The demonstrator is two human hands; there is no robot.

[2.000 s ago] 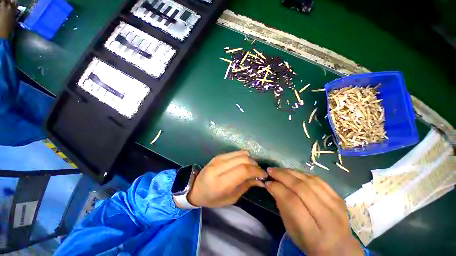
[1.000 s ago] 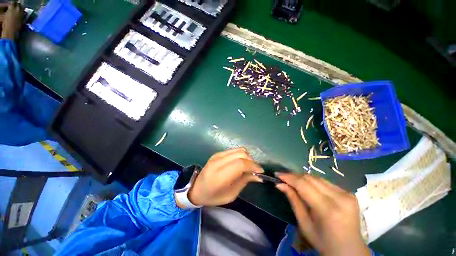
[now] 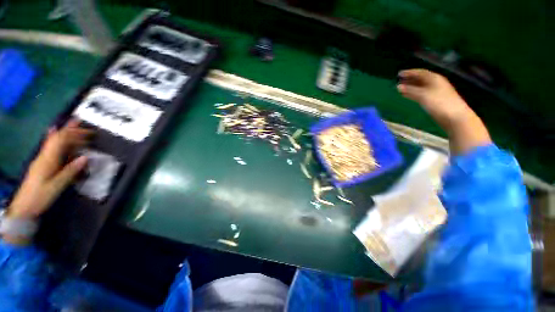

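Observation:
My left hand (image 3: pixel 53 170) is over the near end of the black compartment tray (image 3: pixel 91 225), fingers apart. A silver-white unit (image 3: pixel 100 177) lies in the tray beside my thumb, blurred; my thumb tip overlaps its edge. Further white units (image 3: pixel 118 114) with dark marks fill the pockets beyond. My right hand (image 3: pixel 429 97) is stretched out over the green strip at the upper right, blurred, with slightly parted fingers and nothing visible in them. A separate white unit with dark marks (image 3: pixel 333 74) lies on the strip left of it.
A blue bin (image 3: pixel 389 143) holds tan strips (image 3: pixel 345 152). Loose strips and a dark mixed heap (image 3: pixel 258 124) lie left of it. White and tan sheets (image 3: pixel 404 213) lie at the right. A pale ledge (image 3: pixel 274 94) crosses behind. Another blue bin (image 3: pixel 13 78) is at the far left.
My hands have parted from the bench's front edge: left to the tray, right out over the strip. A unit now lies in the tray's near, formerly bare part. The view has shifted.

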